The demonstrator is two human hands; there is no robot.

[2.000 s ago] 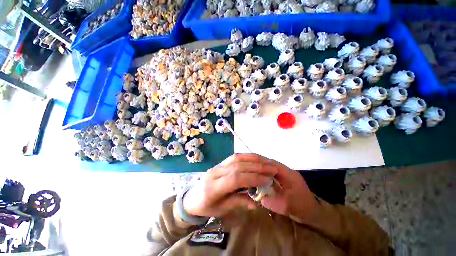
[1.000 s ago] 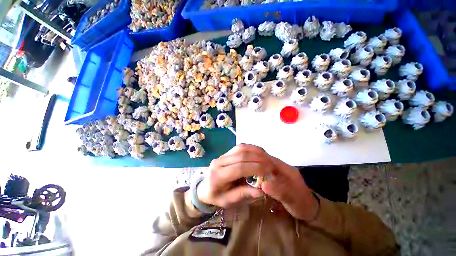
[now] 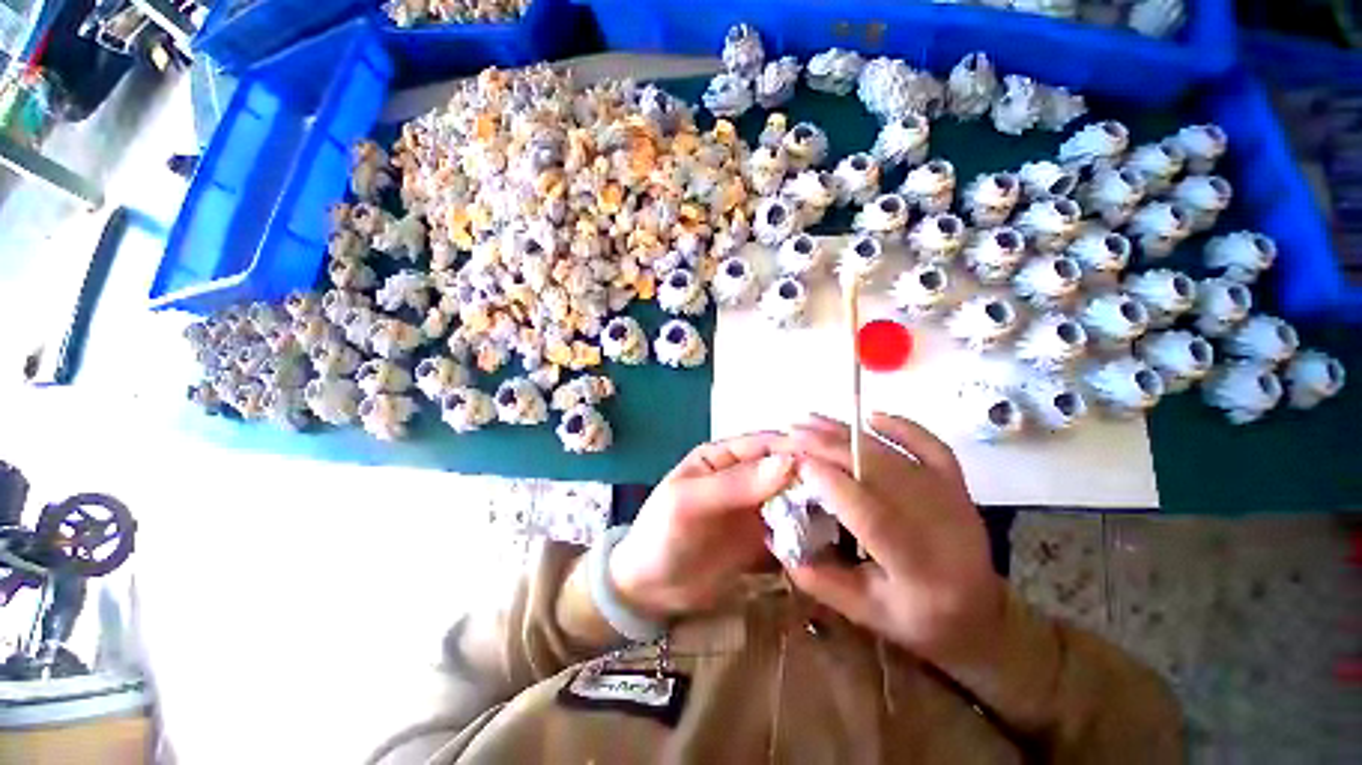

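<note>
A pale ridged craft piece (image 3: 798,526) is held between my two hands, low in front of my chest. My left hand (image 3: 695,523) pinches it from the left with fingers and thumb. My right hand (image 3: 914,535) grips it from the right and also holds a thin wooden stick (image 3: 856,374), which stands up between the fingers, its tip over the white sheet (image 3: 777,434). A red disc (image 3: 884,345) lies on the sheet, just right of the stick. The fingers hide part of the piece.
Rows of pale ridged pieces (image 3: 1050,339) stand at right. A heap of small grey-orange parts (image 3: 523,209) lies left of centre, with duller grey pieces (image 3: 299,359) at far left. Blue bins (image 3: 269,172) ring the back and sides of the dark green table (image 3: 493,453).
The stick, earlier pointing up and left from my hands, now stands upright in my right hand. The held piece shows more. The hands have parted slightly, and the camera view has shifted.
</note>
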